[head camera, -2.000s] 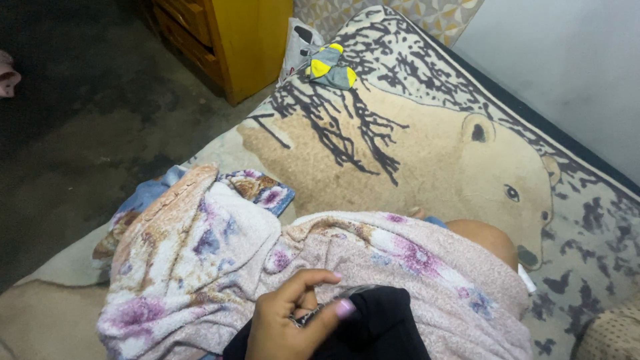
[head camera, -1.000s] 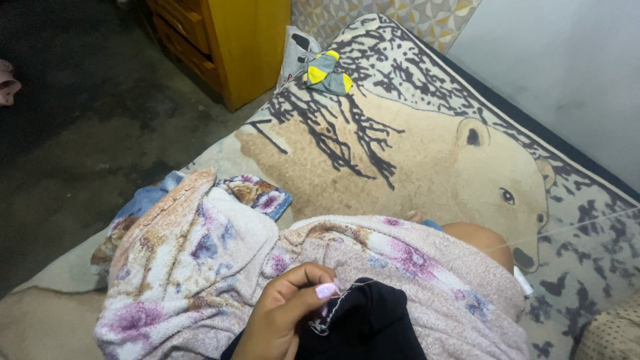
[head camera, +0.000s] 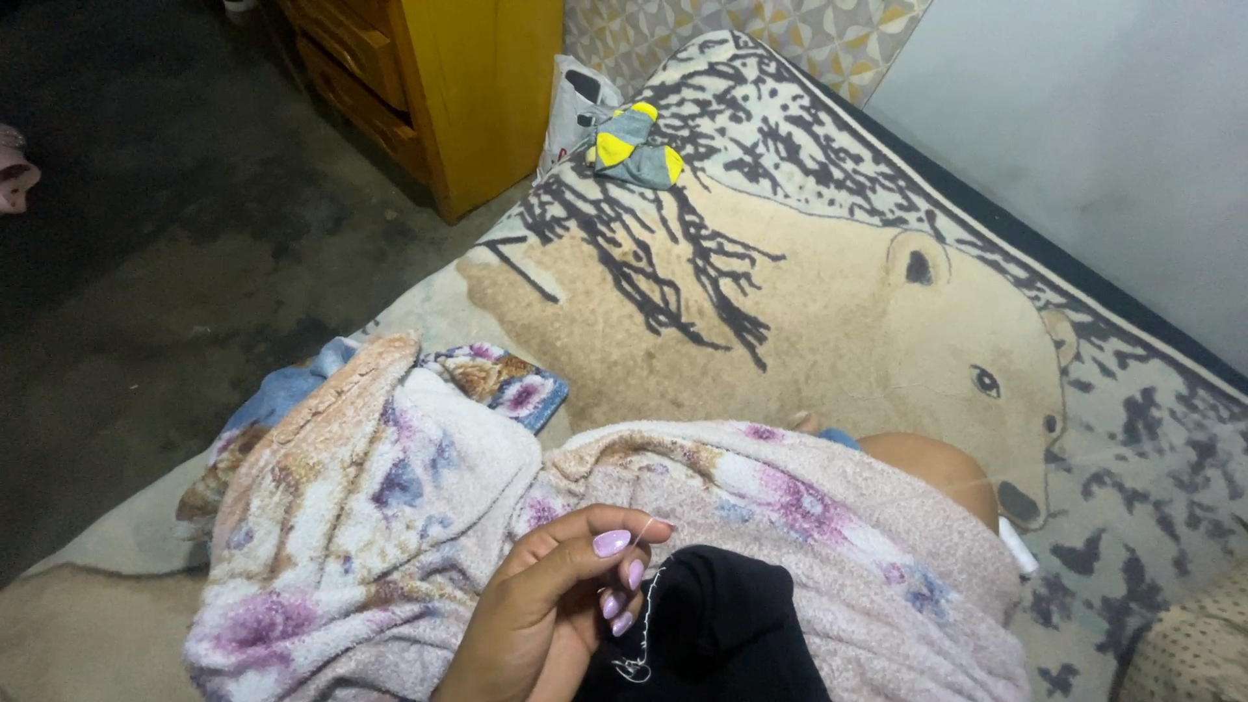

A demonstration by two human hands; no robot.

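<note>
My left hand [head camera: 575, 595], with glossy lilac nails, is at the bottom centre. A thin pale thread [head camera: 642, 531] runs between its thumb and index finger; its other fingers curl beside a black cloth [head camera: 726, 624]. Along the cloth's left edge runs a line of pale stitches [head camera: 651, 609], with a small loose loop of thread at its lower end. No needle can be made out. The cloth lies over a floral fleece blanket [head camera: 799, 497] across my lap. My right hand is out of view.
A bed cover with a polar bear design [head camera: 809, 331] spreads ahead. Grey and yellow socks [head camera: 634, 151] lie on it beside a plastic bag [head camera: 575, 97]. A wooden drawer unit [head camera: 478, 97] stands at the upper left. A small white object [head camera: 1017, 548] is by the bare knee [head camera: 936, 473].
The left index finger has straightened out beyond the thumb. The stitched edge of the black cloth now shows more plainly beside the fingers.
</note>
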